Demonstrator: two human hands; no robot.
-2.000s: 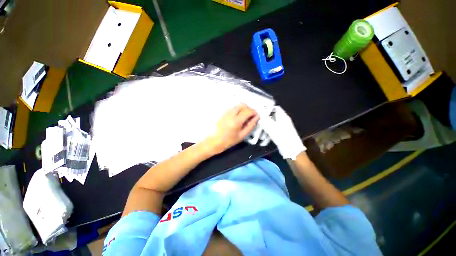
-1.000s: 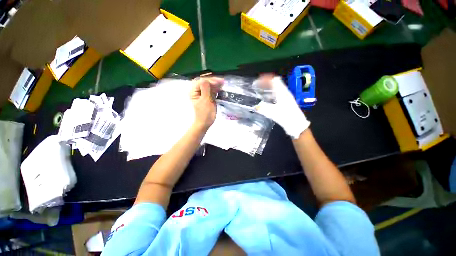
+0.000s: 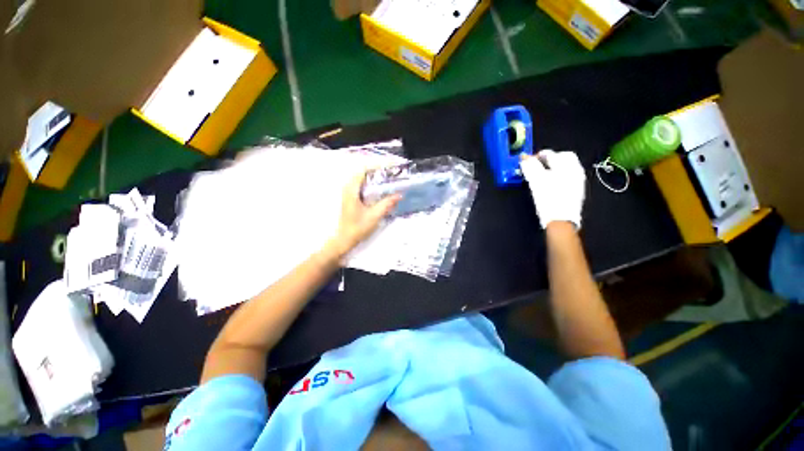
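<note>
My bare left hand point(image 3: 360, 211) holds a grey device wrapped in a clear bag point(image 3: 425, 192) over the right part of the white bag pile point(image 3: 264, 211). The bag's shiny folded edge shows above the device. My right hand point(image 3: 557, 183), in a white glove, is at the front end of the blue tape dispenser point(image 3: 501, 150), its fingertips touching or very near the tape end. Whether tape is between the fingers cannot be seen.
Leaflets point(image 3: 141, 255) and a white packet stack point(image 3: 58, 352) lie left. A green roll point(image 3: 648, 143) with a white cord stands beside an open yellow box point(image 3: 692, 207) at right. More yellow boxes point(image 3: 231, 104) stand beyond the bench.
My right hand has left the bag and moved right to the tape dispenser. My left hand keeps the device, now wrapped in its bag. The camera view has shifted.
</note>
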